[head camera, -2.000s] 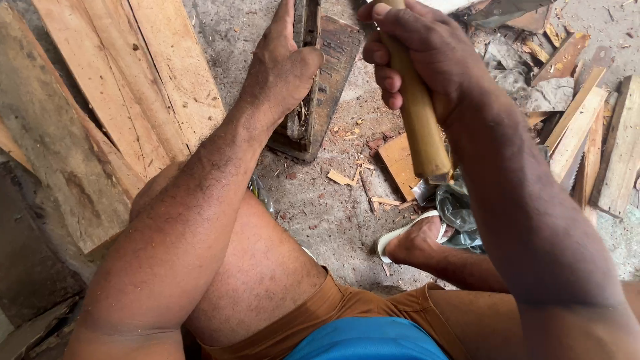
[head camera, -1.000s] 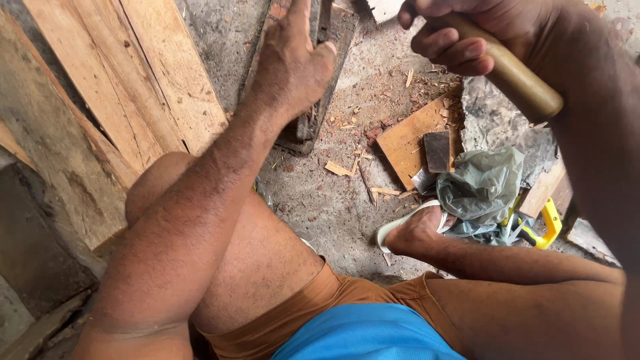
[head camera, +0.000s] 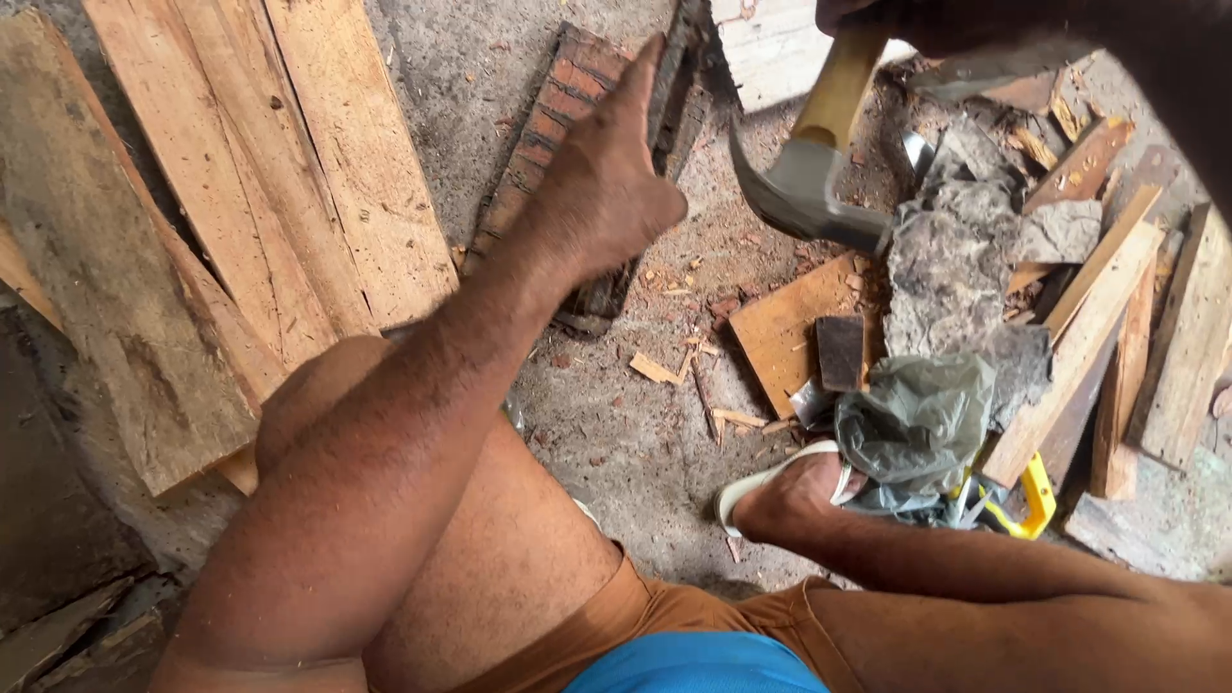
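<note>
My left hand (head camera: 616, 183) rests on a dark, weathered piece of wood (head camera: 674, 96) with its index finger stretched along it. Whether its fingers grip the piece cannot be seen. Under it lies a scored, reddish-brown board (head camera: 568, 106) on the ground. At the top right, my right hand (head camera: 905, 24) holds a claw hammer (head camera: 813, 188) by its wooden handle. The hammer's metal head hangs to the right of the dark wood, with the curved claw toward it. The top edge cuts off part of my right hand.
Long planks (head camera: 356, 154) lie on the left. Right of centre are a square wood piece (head camera: 784, 332), a dark block (head camera: 840, 353), a crumpled plastic bag (head camera: 914, 414) and a yellow-handled tool (head camera: 1038, 496). Wood offcuts (head camera: 1078, 366) are piled at the right; chips litter the concrete floor.
My right hand has swung the hammer; its handle showed earlier pointing down and to the right, and now the head hangs below the hand. My left hand stays at the dark wood.
</note>
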